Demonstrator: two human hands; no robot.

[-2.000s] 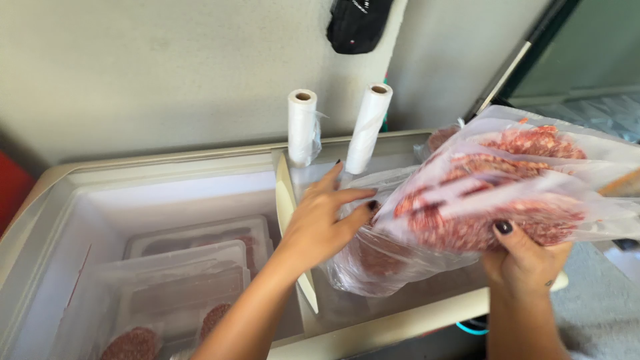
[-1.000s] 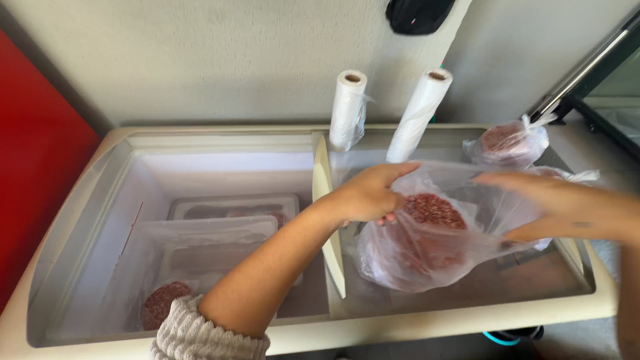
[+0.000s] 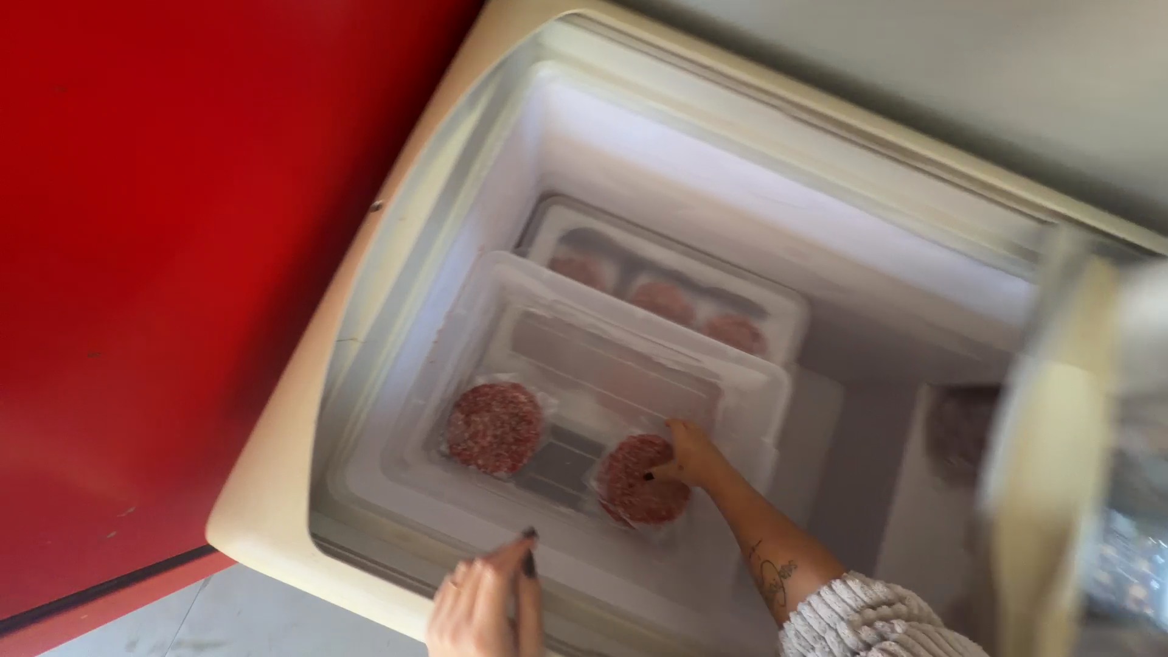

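Observation:
My right hand (image 3: 689, 456) is at the right edge of a round raw ground-meat patty (image 3: 634, 488) in clear film, its thumb on top and its other fingers partly hidden. This patty is inside a translucent plastic bin (image 3: 776, 401) in a chest freezer. Left of it in the bin lies a similar wrapped patty (image 3: 495, 429). My left hand (image 3: 488, 593) is over the freezer's near rim, fingers curled and thumb near the index fingertip, with nothing visible in it.
Behind the bin sits a lidded plastic container (image 3: 794, 315) with several patties. The freezer's cream rim (image 3: 265, 484) borders a red panel (image 3: 137, 228) at left. A blurred cream divider (image 3: 1049, 493) stands at right, near a dark package (image 3: 963, 433).
My hands have left the plastic bag of meat in the right compartment. My right hand is now at a patty in the left compartment's bin. The view has swung left and tilted.

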